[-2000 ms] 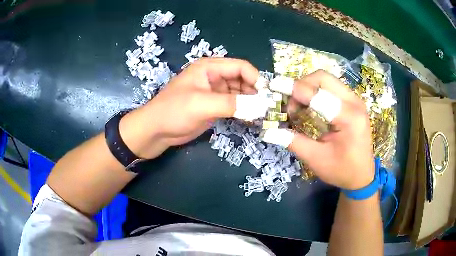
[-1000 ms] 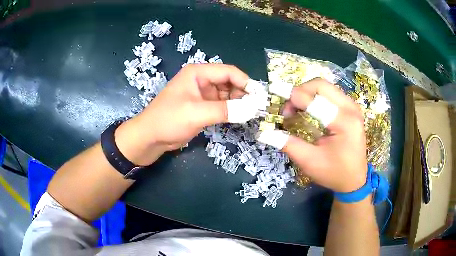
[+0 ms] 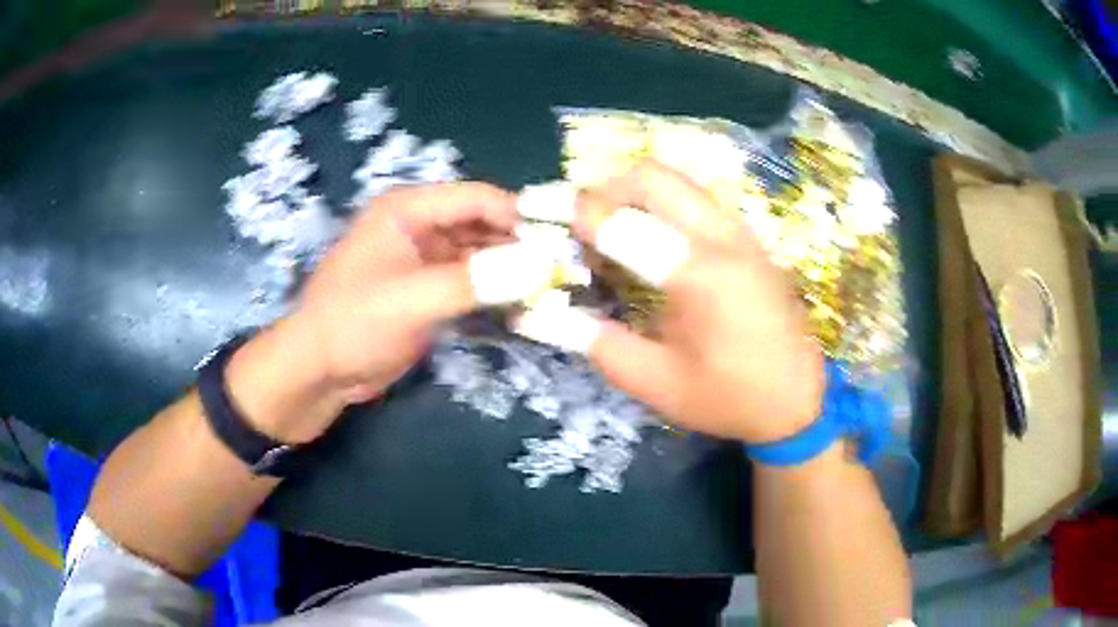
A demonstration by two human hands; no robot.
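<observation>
My left hand point(image 3: 399, 276), with white finger wraps and a black band on the wrist, pinches a small white and gold piece point(image 3: 566, 272) between thumb and finger. My right hand point(image 3: 693, 300), also wrapped and with a blue wrist strap, meets it from the right, its thumb and finger at the gold side of the piece. The fingertips and piece are blurred and partly hidden. Pale plastic housings point(image 3: 272, 196) lie in loose piles on the left and below my hands point(image 3: 576, 435). A clear bag of gold contacts point(image 3: 613, 137) lies partly behind my right hand.
A second clear bag of gold and white parts point(image 3: 846, 227) lies at the right. Beyond it is a brown carton tray point(image 3: 1042, 453) holding a thin dark tool point(image 3: 1003, 355) and a yellowish ring point(image 3: 1027, 321). A chipped rail point(image 3: 736, 47) borders the green belt point(image 3: 907, 34). A blue bin point(image 3: 239, 576) is lower left.
Both hands, the piles, bags and carton all appear further left in the picture, so the view has shifted. The hands stay together around the small piece, now more blurred.
</observation>
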